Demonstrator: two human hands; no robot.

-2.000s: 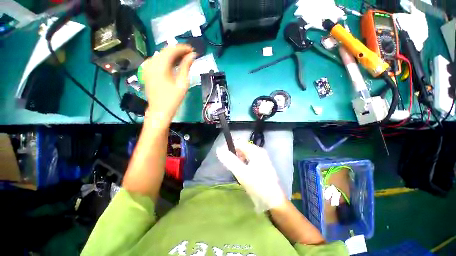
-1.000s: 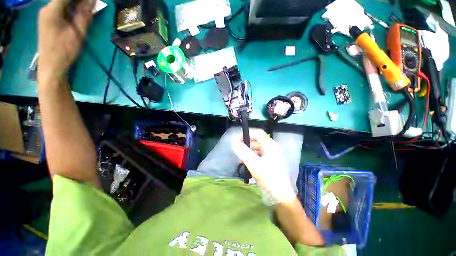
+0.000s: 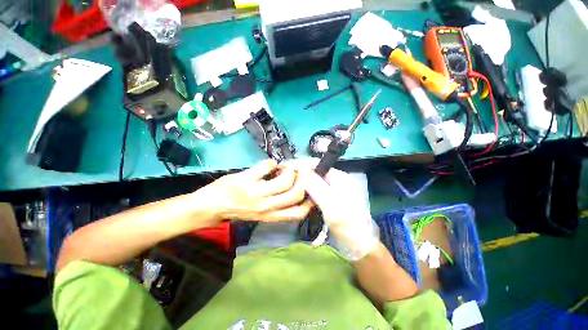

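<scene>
My gloved right hand (image 3: pixel 338 200) holds the black handle of a soldering iron (image 3: pixel 332 156), its metal tip pointing up and right over the mat. My bare left hand (image 3: pixel 258 193) meets the right one just below the bench edge, fingers bent; what lies between the fingers is hidden. An open black device housing (image 3: pixel 269 134) with wires lies on the bench edge just above my left fingers. A round part (image 3: pixel 320 143) lies behind the iron, partly covered. A thick black cable (image 3: pixel 311 224) hangs in a loop below my hands.
Solder spool (image 3: pixel 193 116) and soldering station (image 3: pixel 151 97) stand at left. Pliers (image 3: pixel 361 100), a small circuit board (image 3: pixel 388 117), an orange-yellow screwdriver (image 3: pixel 422 74) and a multimeter (image 3: pixel 449 55) lie at right. A blue basket (image 3: pixel 476 258) stands beside my lap.
My left hand has come from the far upper left to meet my right hand at the bench edge. The soldering iron is now in my right hand. The housing now lies more tilted.
</scene>
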